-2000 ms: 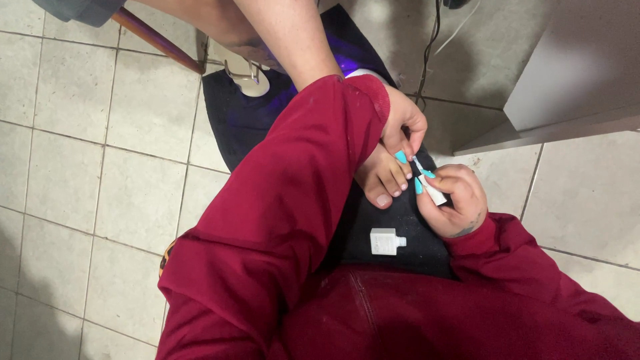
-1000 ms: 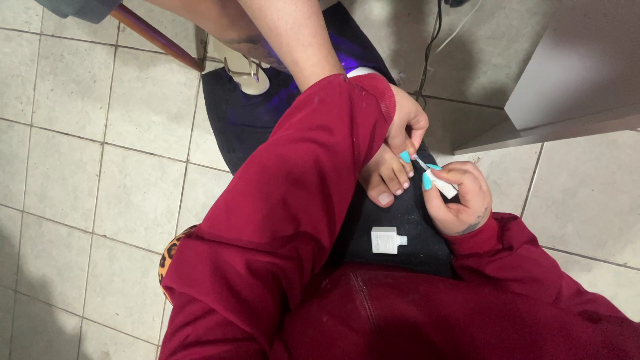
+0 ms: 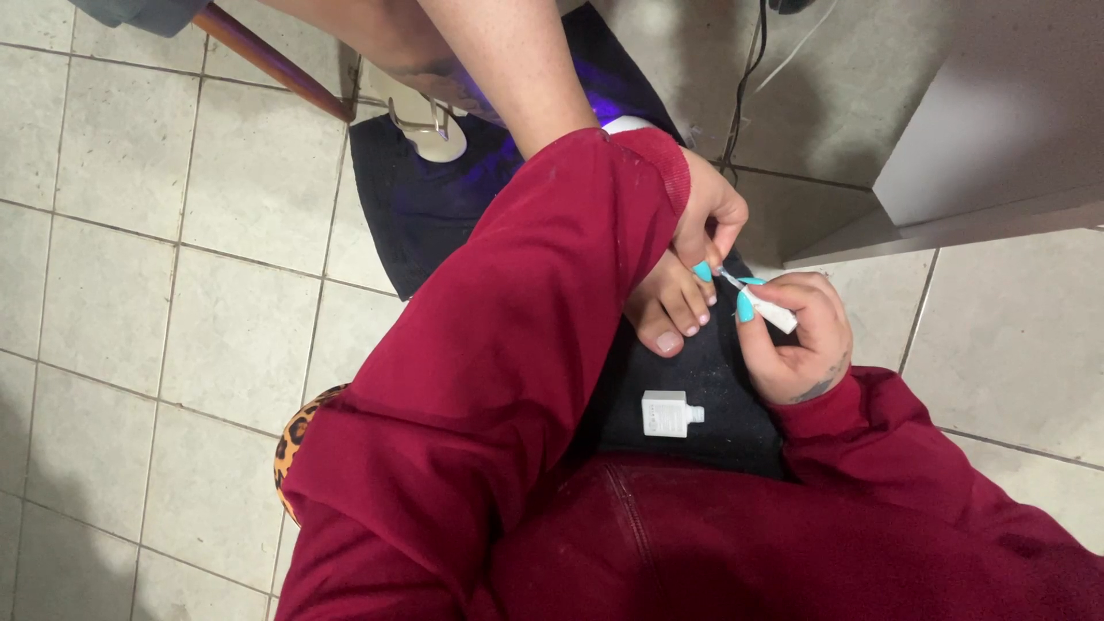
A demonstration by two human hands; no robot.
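Another person's bare foot (image 3: 668,302) rests on a black cloth (image 3: 724,379), its toes pointing down the view. My left hand (image 3: 711,211) reaches over the foot and grips its little toe (image 3: 718,269) between thumb and finger; the palm side is hidden. From the right, my right hand (image 3: 802,336) pinches the white cap of a nail polish brush (image 3: 770,310), the brush tip touching or very near the little toe. Below the toes, an uncapped white nail polish bottle (image 3: 664,414) lies on its side on the cloth, its neck pointing right.
A violet-lit white device (image 3: 628,125) shows partly behind my left sleeve. The other person's second foot wears a sandal (image 3: 431,138) at the upper left. A wooden chair leg (image 3: 276,60) stands near it. Cables (image 3: 749,95) and a grey furniture panel (image 3: 992,129) are at the upper right.
My right hand has shifted and turned slightly, with the brush still in it. My left hand stays at the little toe. The bottle has not plainly moved.
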